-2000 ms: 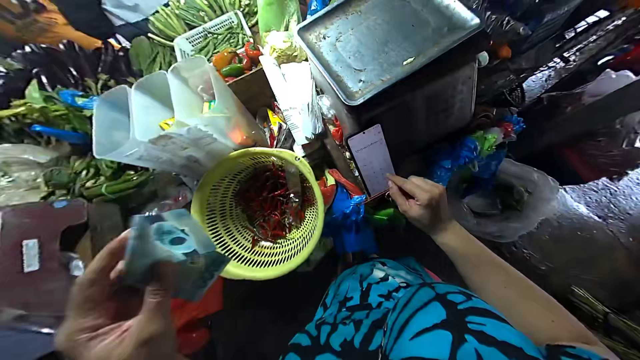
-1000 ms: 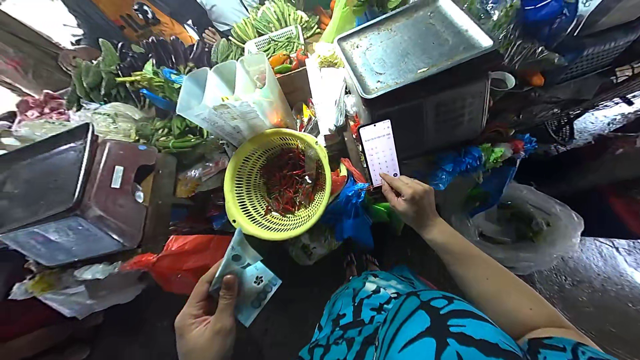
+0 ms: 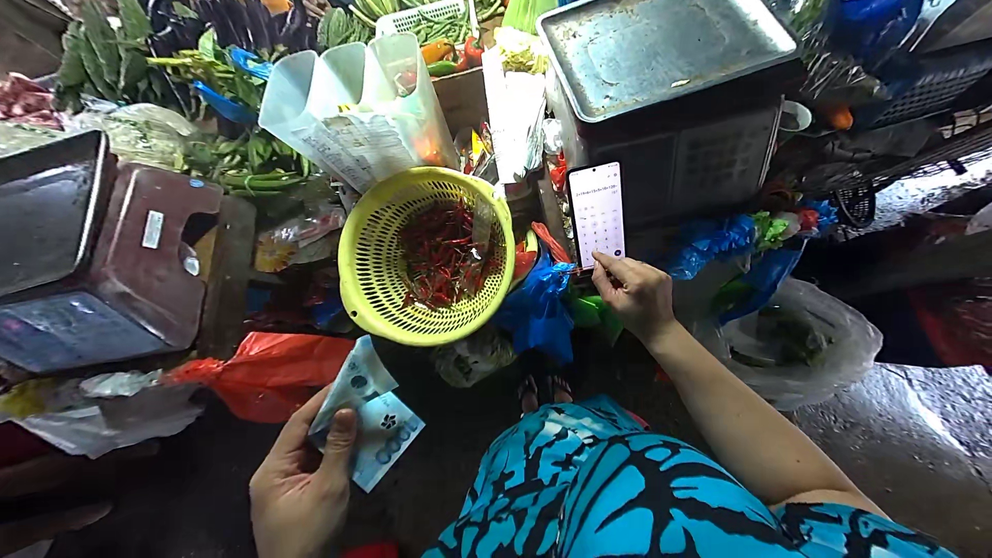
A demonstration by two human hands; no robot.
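Folded blue banknotes (image 3: 380, 434) are pinched between the thumb and fingers of my left hand (image 3: 310, 465), below a yellow plastic colander basket (image 3: 360, 287) of red chili peppers (image 3: 442, 256). A smartphone (image 3: 597, 213) showing a calculator lies upright in view beside the dark side of a weighing scale. My right hand (image 3: 635, 291) holds nothing; its index finger touches or hovers over the lower part of the phone's screen, and its other fingers are curled. Blue plastic bags (image 3: 542, 310) hang between the basket and my right hand.
A scale with a metal tray (image 3: 666, 54) stands beyond the phone. Clear plastic holders (image 3: 356, 116) rise behind the basket. Another scale (image 3: 147, 256) is at the left, above a red plastic bag (image 3: 271, 372). A clear bag of greens (image 3: 798, 341) hangs at the right. Vegetables line the back.
My left hand has moved right, and the banknotes in it now fan apart below the basket. My right hand has stayed at the phone, whose screen shows a keypad. The view has shifted.
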